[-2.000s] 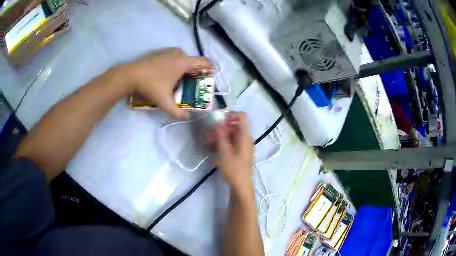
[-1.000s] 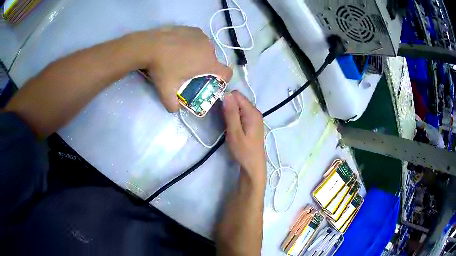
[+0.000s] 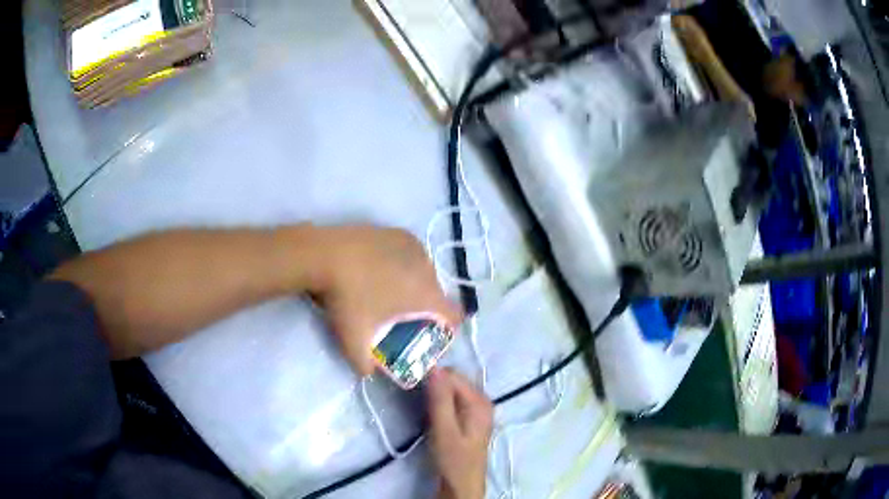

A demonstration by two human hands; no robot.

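Note:
My left hand (image 3: pixel 385 278) is wrapped over an open power bank unit (image 3: pixel 414 349), in the lower middle of the view. The unit's green circuit board end faces my right hand; the rest of it is hidden under my palm. My right hand (image 3: pixel 458 419) has its fingertips together at the edge of the board end. A plug between these fingers is too small and blurred to make out. A thin white USB cable (image 3: pixel 382 429) runs below the unit, and more of it loops above.
A stack of units (image 3: pixel 146 49) stands at the upper left. A thick black cable (image 3: pixel 551 375) crosses the bench. A grey metal box with a fan grille (image 3: pixel 673 239) is at the right, beside a metal rack bar (image 3: pixel 760 450). Part of a person shows at the upper right.
The view has shifted, so the bench and hands sit lower and the left stack shows again. Since two seconds ago the unit has been turned, and my right fingers have come to its board end.

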